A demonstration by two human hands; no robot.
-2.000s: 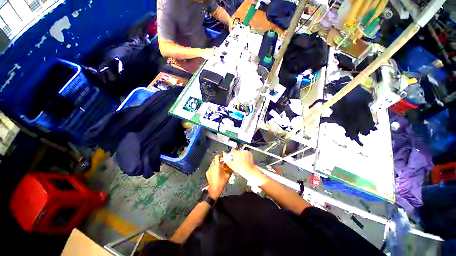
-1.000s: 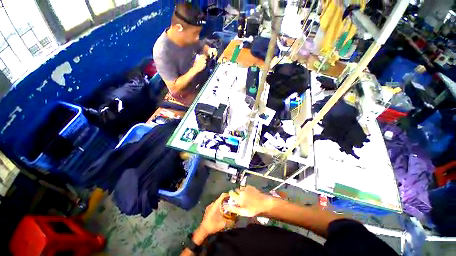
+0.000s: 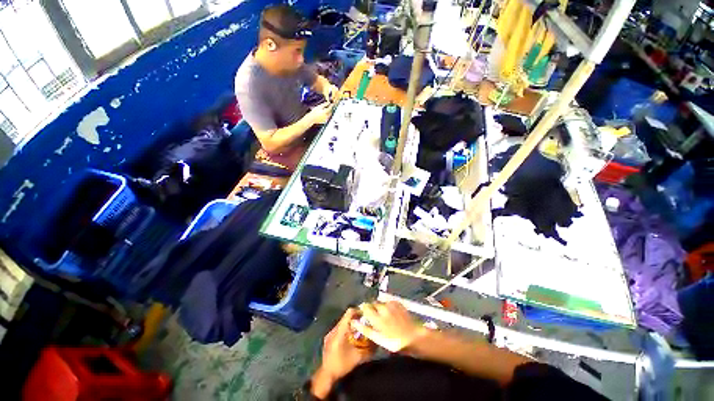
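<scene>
A small bottle (image 3: 361, 335) with amber-orange content and a pale top is between my two hands, low in the middle of the view, close to my body. My left hand (image 3: 340, 348) is wrapped around its side. My right hand (image 3: 389, 324) is closed over its upper part from the right. My fingers hide most of the bottle, so its label cannot be read.
A white table (image 3: 372, 244) with green edges holds a black box, dark cloth and scraps. Slanting poles rise over it. A person (image 3: 274, 94) sits at its far left side. Blue crates (image 3: 291, 304) with dark cloth and a red stool (image 3: 94, 376) stand left.
The view has tilted up, showing more of the seated person. My hands and the bottle appear lower in the picture, still together. The seated person's hands have moved down towards the table.
</scene>
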